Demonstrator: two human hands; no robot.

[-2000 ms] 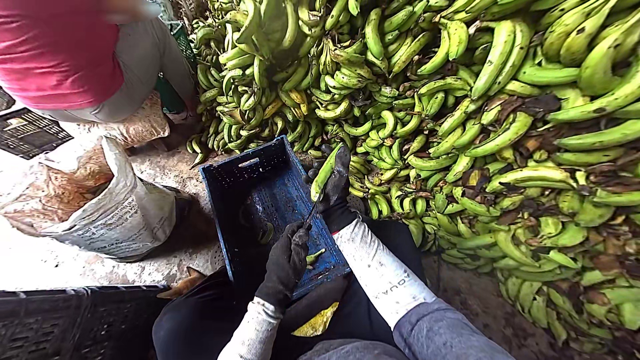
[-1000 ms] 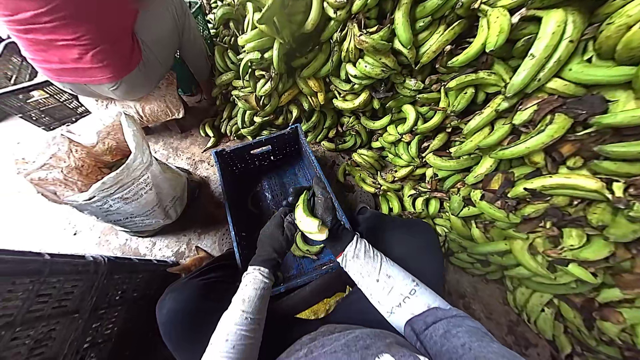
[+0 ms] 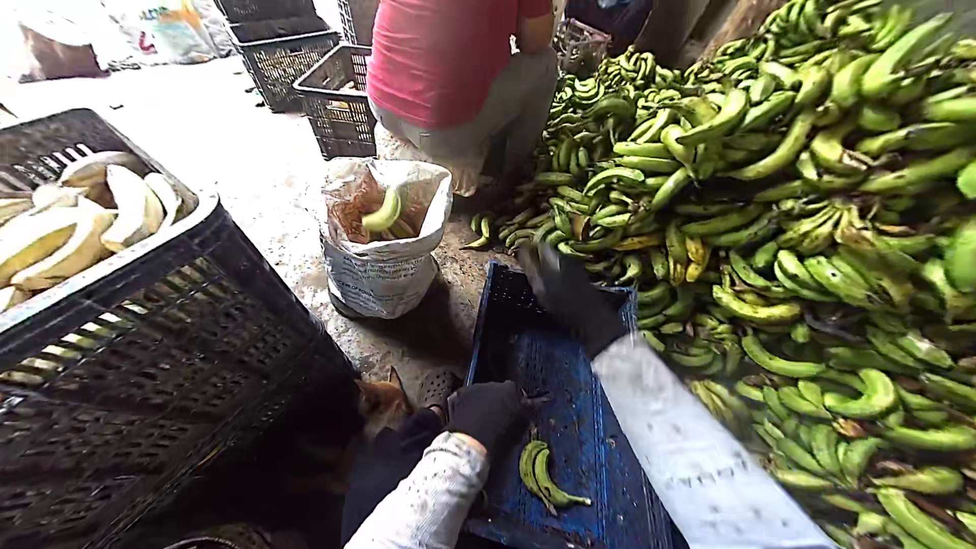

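My left hand [image 3: 488,412], in a dark glove, is closed low over the left side of a blue plastic crate [image 3: 557,366], with a thin dark blade-like tip, seemingly a knife, sticking out to its right. My right hand [image 3: 568,293], gloved and motion-blurred, reaches over the crate's far end with fingers extended and no object visible in it. Two small green plantains [image 3: 545,476] lie together in the near part of the crate. A blurred green-yellow plantain or piece of peel [image 3: 385,210] shows at the mouth of a white woven sack [image 3: 381,278].
A large pile of green plantains [image 3: 778,252] fills the right side. At left, a black crate [image 3: 152,366] holds peeled plantains [image 3: 126,206]. A person in a red shirt [image 3: 450,61] sits beyond the sack, near black crates [image 3: 335,99]. An animal's reddish-brown head [image 3: 383,402] is beside my left arm.
The view has swung left and up. My hands have parted; the partly peeled plantain between them is no longer there. My right hand has reached forward, while my left stays low.
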